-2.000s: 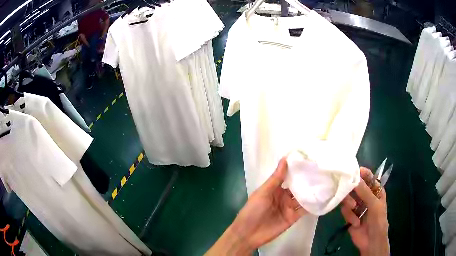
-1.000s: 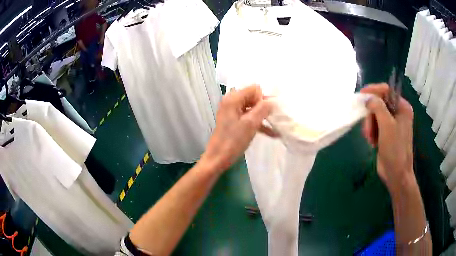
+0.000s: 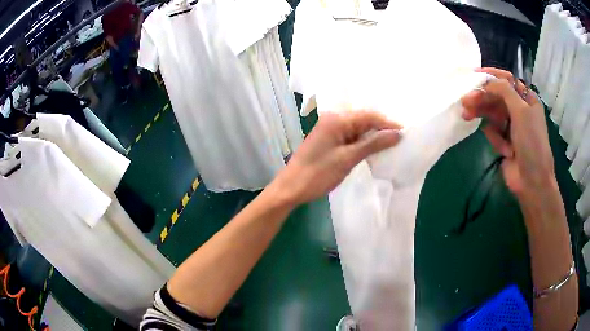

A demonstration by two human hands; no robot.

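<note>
A white dress (image 3: 382,71) hangs in front of me, its top cut off by the upper edge. My left hand (image 3: 352,145) pinches its fabric near the middle. My right hand (image 3: 508,110) pinches the fabric edge at the right, so the cloth is drawn out between my hands. The thread snips (image 3: 519,61) show as a thin, blurred blade past my right fingers; the rest is hidden in the hand. A dark cord (image 3: 477,197) dangles below my right palm. The dress's lower part hangs down below my left hand.
White garments hang at the centre left (image 3: 207,97), the lower left (image 3: 58,207) and the right edge (image 3: 569,84). A blue plastic basket (image 3: 495,315) is at the lower right. An orange coiled hose (image 3: 16,300) is at the lower left. A person (image 3: 121,39) stands at the back left.
The bunched, turned-out cloth has been opened and drawn out. Both hands have risen since the first frame; since the second, my left hand has moved right. More of the blue basket shows.
</note>
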